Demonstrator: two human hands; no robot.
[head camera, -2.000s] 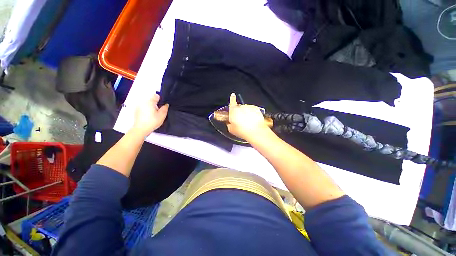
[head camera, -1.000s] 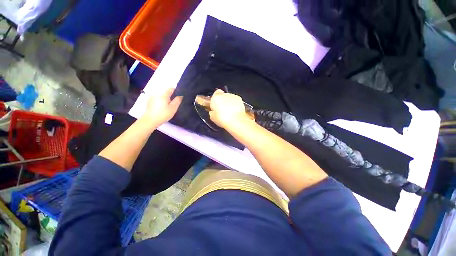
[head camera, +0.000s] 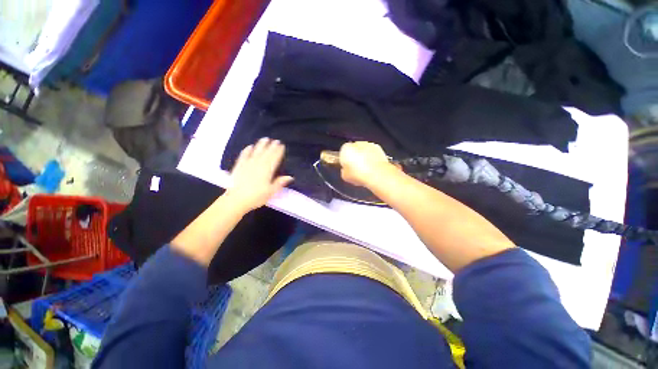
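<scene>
Black trousers (head camera: 317, 79) lie on the white-covered pressing table (head camera: 198, 155), waist end at the left, the two legs spread towards the right. My right hand (head camera: 364, 164) is closed around the tan handle of the steam iron (head camera: 330, 158), which is on the near part of the trousers; most of the iron is hidden by the hand. The wrapped hose (head camera: 494, 184) runs right from it over the legs. My left hand (head camera: 257, 173) lies on the trousers near the waist end and near edge, fingers spread, holding nothing visible.
An orange-red tray (head camera: 173, 86) is at the table's left end. A black cloth heap (head camera: 505, 36) lies at the far side. Black cloth with a white ticket (head camera: 155, 183) hangs at the near left. Red basket (head camera: 68, 234) and blue basket (head camera: 97, 292) stand on the floor at left.
My left hand has moved from the near edge, where thumb and fingers were close together, onto the cloth and opened flat. The iron has moved a little right along the trousers. The view has shifted.
</scene>
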